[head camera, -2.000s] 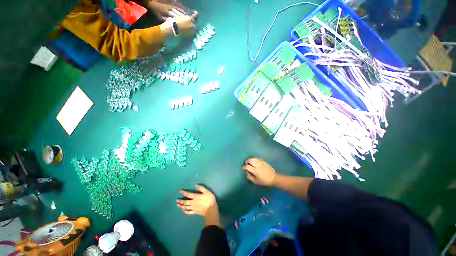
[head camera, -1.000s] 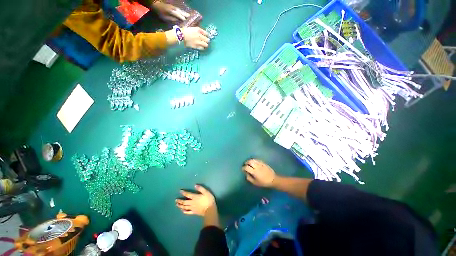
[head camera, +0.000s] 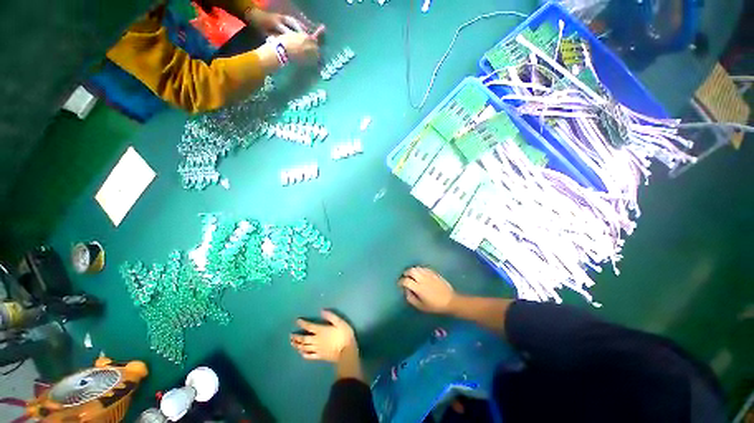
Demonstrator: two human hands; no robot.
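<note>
My left hand (head camera: 325, 337) lies on the dark-green bench mat with its fingers spread and nothing in it. My right hand (head camera: 426, 289) rests on the mat to the right and farther forward, its fingers loosely bent, with no object visible in it. A large tangled heap of green PCB panels (head camera: 186, 289) lies to the left of my hands, touching neither. A blue apron (head camera: 434, 363) covers my lap below the bench edge.
Blue bins hold green boards (head camera: 442, 178) with white-pink wires (head camera: 554, 223) at right. Another person's hands (head camera: 298, 45) work at the far side beside more panels (head camera: 202, 149). A pale card (head camera: 124, 186), reel or tin (head camera: 87, 257) and orange fan (head camera: 91, 390) stand left.
The other person's hand reached over the far panel strip, then drew back to the other hand, uncovering the strip. My own hands have hardly moved.
</note>
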